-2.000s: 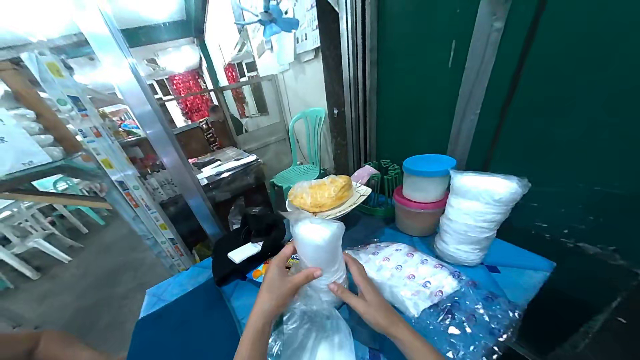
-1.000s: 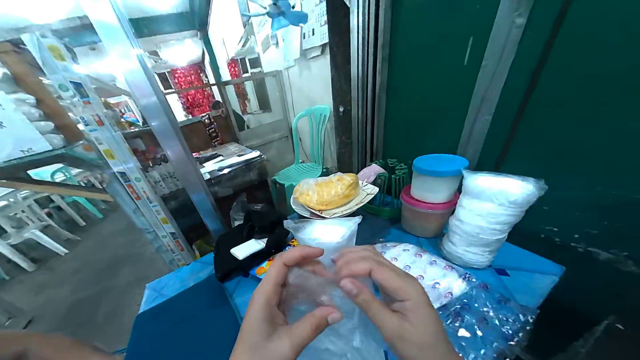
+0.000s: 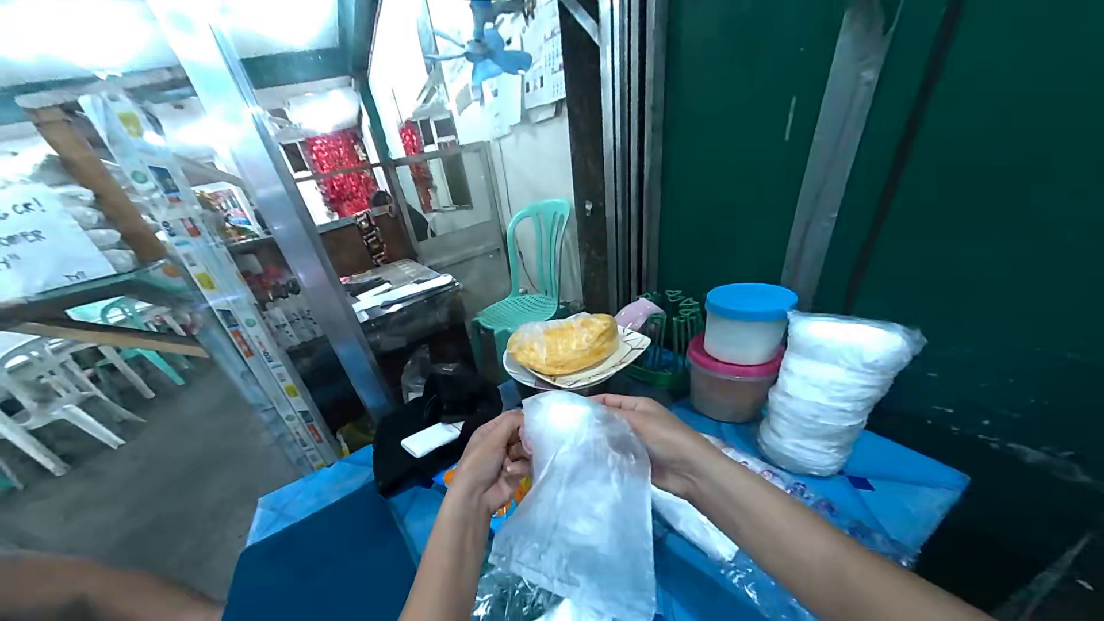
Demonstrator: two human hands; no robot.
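Note:
A clear plastic bag (image 3: 586,509) with white contents near its upper end hangs between my two hands, its loose part reaching down over the table. My left hand (image 3: 496,461) grips its left side with bent fingers. On the right side, my right hand (image 3: 651,440) holds the upper edge, its fingers partly behind the plastic. Just beyond the hands, a plate (image 3: 634,347) bears a yellow food item (image 3: 565,343) in clear plastic. More clear plastic lies beneath the held bag, and a printed plastic pack (image 3: 699,522) is partly hidden by my right forearm.
Right of the plate stand a blue-lidded tub (image 3: 749,323) on a pink-lidded tub (image 3: 733,379) and a tall wrapped white stack (image 3: 832,397). A black bag (image 3: 440,397) with a white object (image 3: 431,439) is at left. Another person's arm (image 3: 95,586) shows at lower left.
Two seconds ago my hands were around a filled bag; one second ago they were together over crumpled plastic. Now they are apart and farther forward, with a bag stretched between them.

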